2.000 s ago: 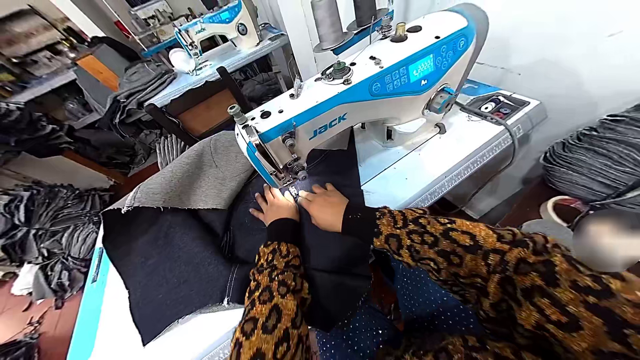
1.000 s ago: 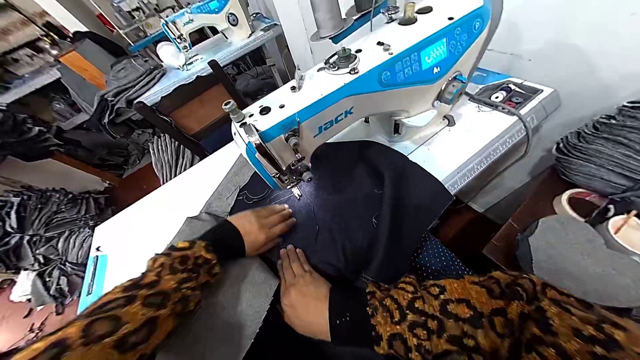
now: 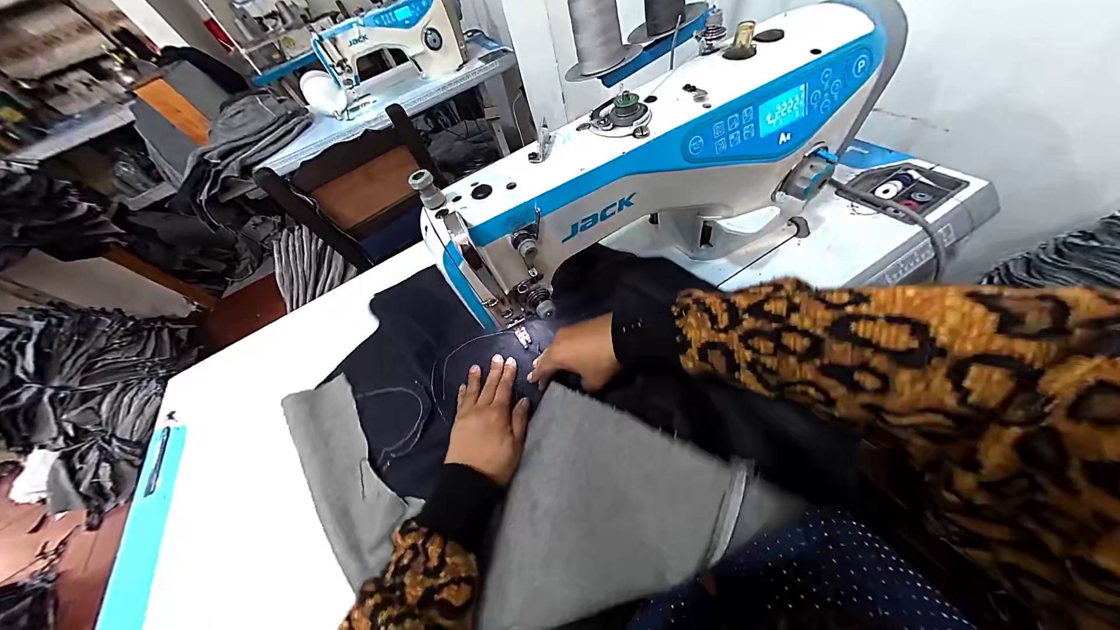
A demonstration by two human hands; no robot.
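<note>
A white and blue Jack sewing machine (image 3: 612, 192) stands on a white table, its presser foot (image 3: 522, 336) over dark denim fabric (image 3: 402, 350) with pale stitched or loose thread lines. My left hand (image 3: 488, 424) lies flat on the denim, just below and left of the foot, fingers slightly spread. Close to the right of the foot, my right hand (image 3: 577, 352) has its fingers bent down at the cloth; whether it pinches the fabric is hard to tell. A grey side of the fabric (image 3: 612, 507) is folded over toward me, with another grey piece (image 3: 332, 472) at the left.
Thread cones (image 3: 598, 39) stand behind the machine. A wooden chair (image 3: 350, 188) and a second Jack machine (image 3: 389, 44) are beyond the table (image 3: 227, 437). Stacks of dark cut fabric (image 3: 87, 394) lie at the left, and more (image 3: 1063, 254) at the right edge.
The denim has been turned and shifted, with more of it now left of the needle and its grey side folded toward me. My right hand has moved up beside the presser foot.
</note>
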